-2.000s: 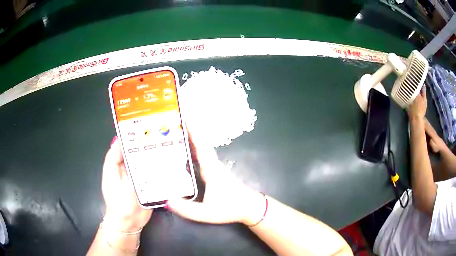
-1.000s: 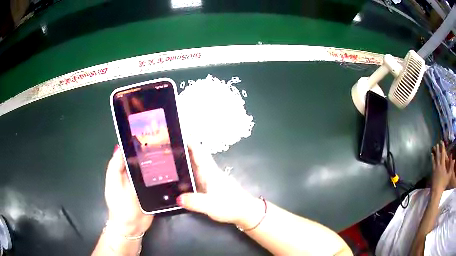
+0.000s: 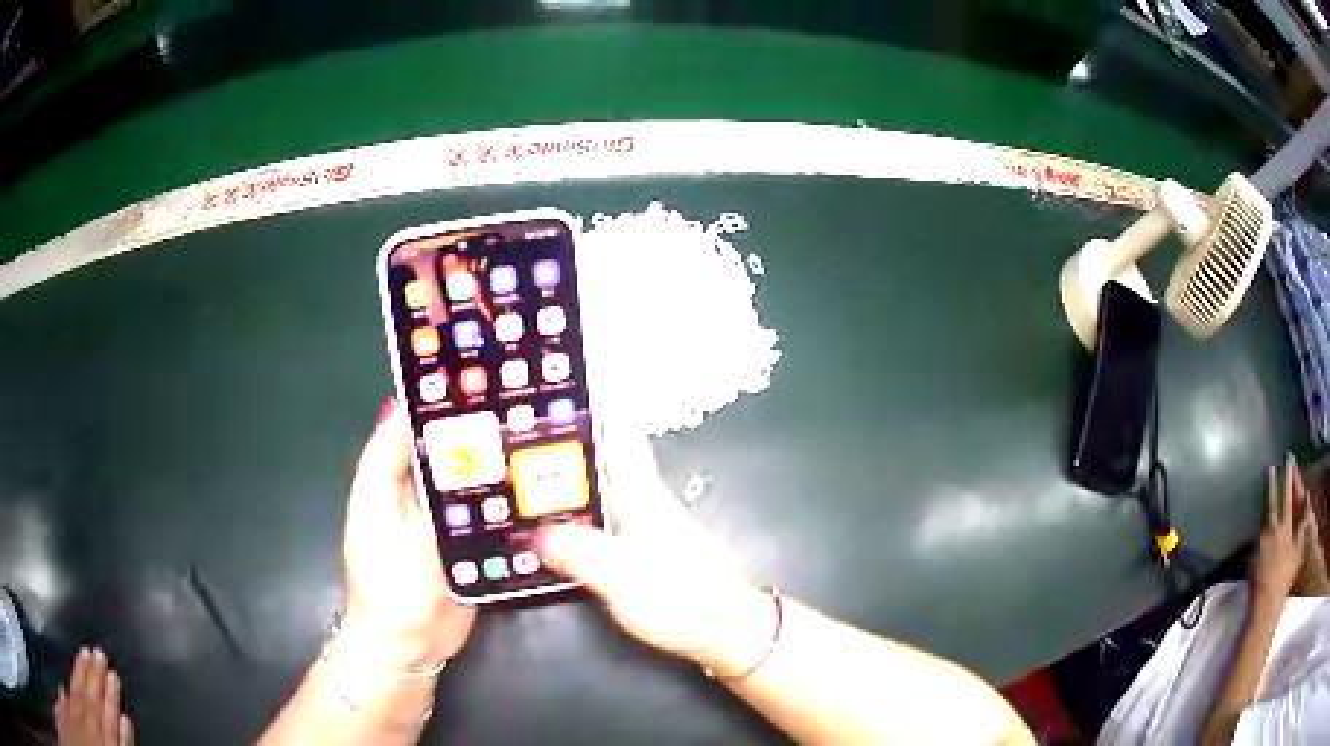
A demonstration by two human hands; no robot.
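A smartphone with a pale rim stands tall in front of me, its lit screen showing rows of app icons. My left hand holds it from below along its left side. My right hand is at its lower right, the thumb over the lower screen and the other fingers hidden behind the phone. A heap of small white parts lies on the dark green bench just right of the phone, with loose pieces at its edge.
A white strip with red lettering runs along the green belt. At right are a cream fan, a black phone, a cable with a yellow tag and a neighbour's arm. Another person's hand shows at lower left.
The phone screen has gone from an orange page to a dark picture, then to app icons. Another person's hand has appeared at lower left. The neighbour's hand at right has moved away from the fan.
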